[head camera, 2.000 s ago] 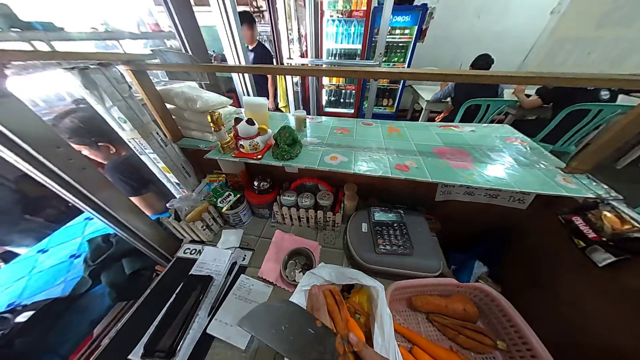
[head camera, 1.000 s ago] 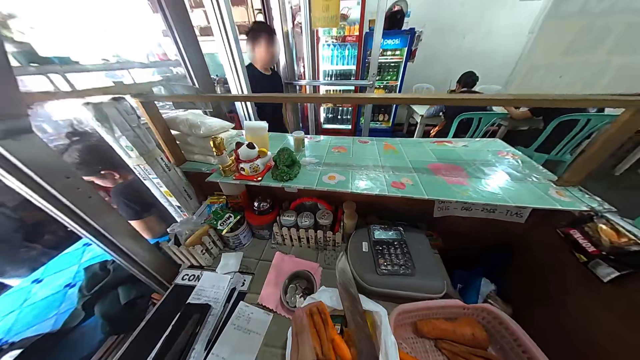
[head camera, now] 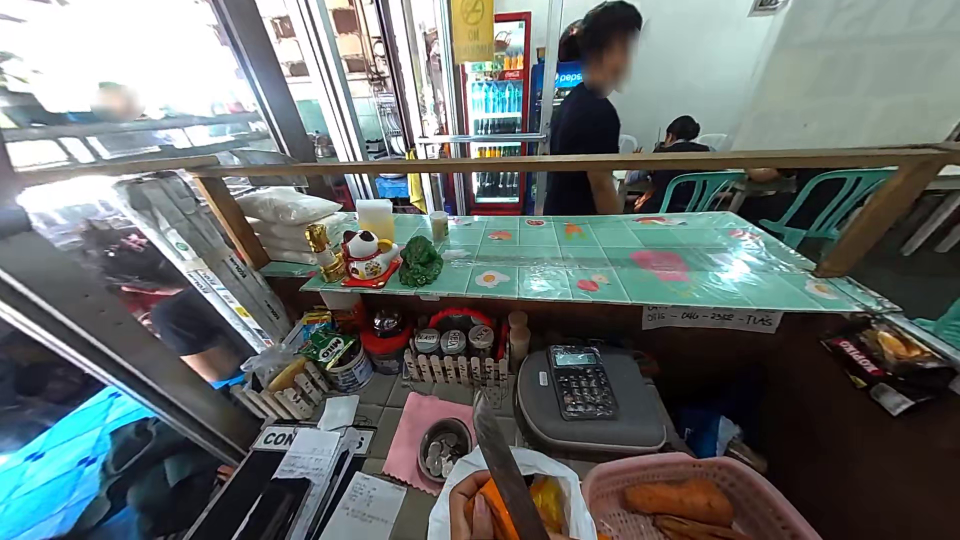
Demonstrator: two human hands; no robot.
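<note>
My left hand (head camera: 472, 507) grips a carrot (head camera: 498, 510) over the mouth of a white plastic bag (head camera: 454, 499). A wide knife blade (head camera: 501, 457) stands tilted across the carrot, its tip pointing up and away. Only a sliver of my right hand (head camera: 559, 535) shows at the bottom edge by the blade's base; the knife handle is out of view. Yellow-orange pieces (head camera: 547, 501) lie in the bag. To the right, a pink plastic basket (head camera: 622, 469) holds a thick carrot (head camera: 679, 501) and thinner ones.
A bowl of coins (head camera: 444, 450) sits on a pink cloth (head camera: 411, 427) beyond the bag. Behind are a calculator (head camera: 582, 382) on a grey case (head camera: 536, 409) and a picket-fenced jar rack (head camera: 454, 367). Papers (head camera: 364, 506) lie left. A person (head camera: 585, 150) stands past the tiled counter (head camera: 555, 262).
The blade, low and flat over the bag two seconds ago, now points upward across the carrot. My left hand has come into view. The person behind the counter has moved right and turned sideways.
</note>
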